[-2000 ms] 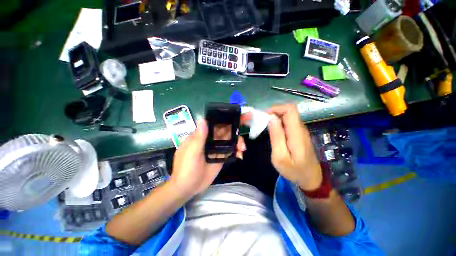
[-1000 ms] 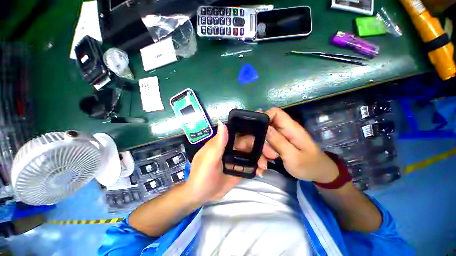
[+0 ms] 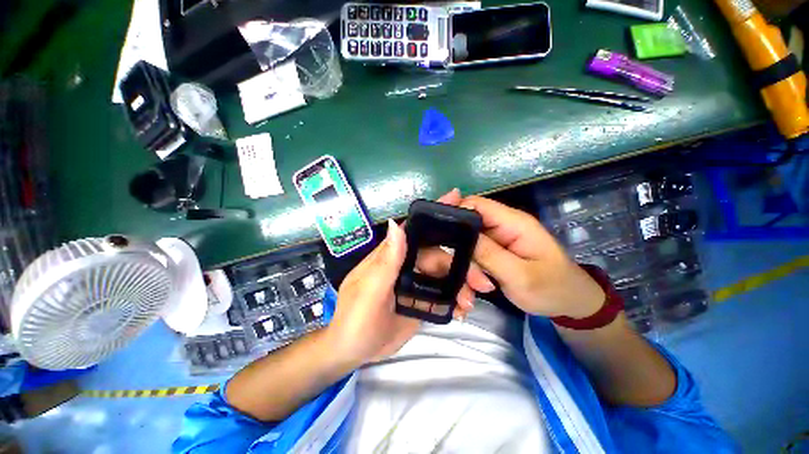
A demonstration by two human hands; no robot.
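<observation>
A black front housing (image 3: 457, 232) with a window opening and small key slots below is held over the lap, just off the bench edge. My left hand (image 3: 371, 297) grips it along its left side, with the thumb on the rim. My right hand (image 3: 530, 263) has its fingers on its right side and behind it. Fingers show through the window. No white wipe shows; whether one is hidden in my right hand I cannot tell. A screen and board assembly (image 3: 333, 206) with a green board and pale rim lies at the bench edge, left of the housing.
On the green bench (image 3: 497, 120) lie a blue pick (image 3: 435, 128), an open flip phone (image 3: 396, 34), dark tweezers (image 3: 585, 96), a purple cylinder (image 3: 630, 73) and white cards (image 3: 259, 165). A white fan (image 3: 93, 301) stands at left. Parts trays (image 3: 266, 301) lie below the bench edge.
The white wipe seen earlier in my right hand no longer shows. My right hand has come in to the housing. The housing moved down and right in view and now tilts slightly. The view shifted.
</observation>
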